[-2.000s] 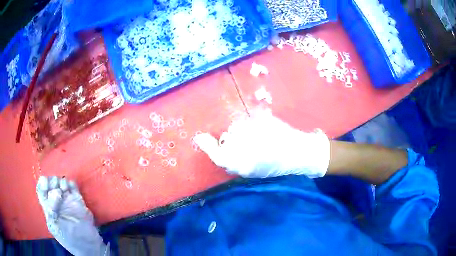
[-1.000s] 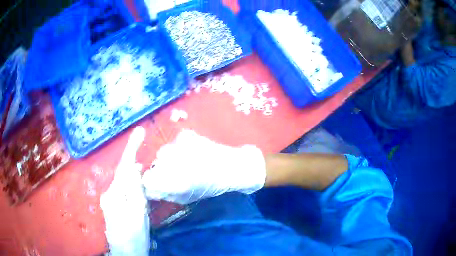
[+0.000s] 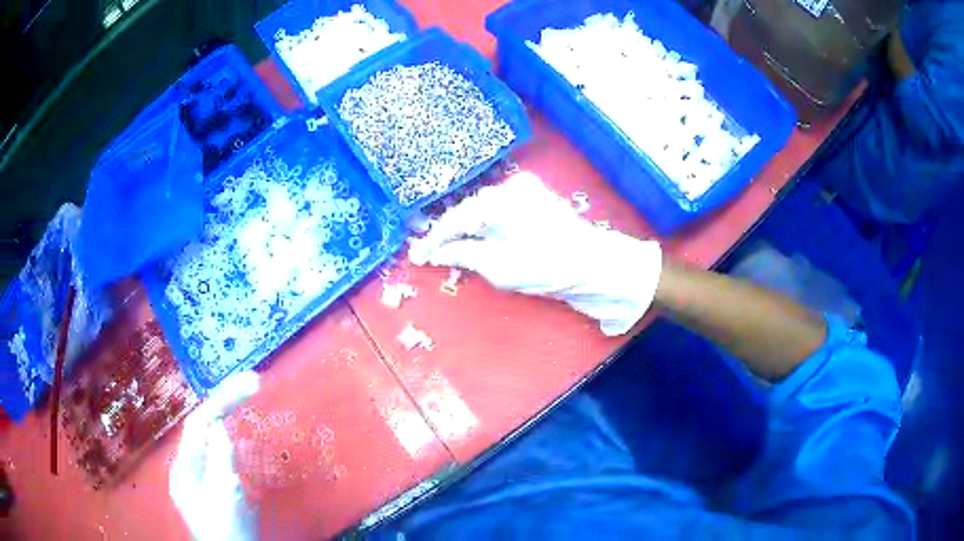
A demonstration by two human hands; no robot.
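Note:
My right hand (image 3: 544, 248), in a white glove, is over the loose white moulded bodies beside the ring tray and hides much of that pile. Its fingertips are close together near the tray's corner; whether they pinch a part cannot be told. A few white moulded bodies (image 3: 414, 338) lie on the red-pink mat below the fingers. My left hand (image 3: 211, 460), gloved, is at the lower left, fingers pointing up; its palm and any held part cannot be made out. Clear rings (image 3: 283, 428) lie on the mat right of it. More rings fill the large blue tray (image 3: 378, 252).
A blue bin of grainy parts (image 3: 423, 132) stands behind my right hand. A long blue bin of white parts (image 3: 661, 106) is further right. A red-brown parts tray (image 3: 127, 396) and red rod (image 3: 61, 380) are at left. Another person's blue sleeve (image 3: 909, 116) and a carton (image 3: 809, 48) are at upper right.
The camera view has shifted. My hands, close together one second ago, are now apart: the right is over the white bodies pile, the left is left of the loose rings.

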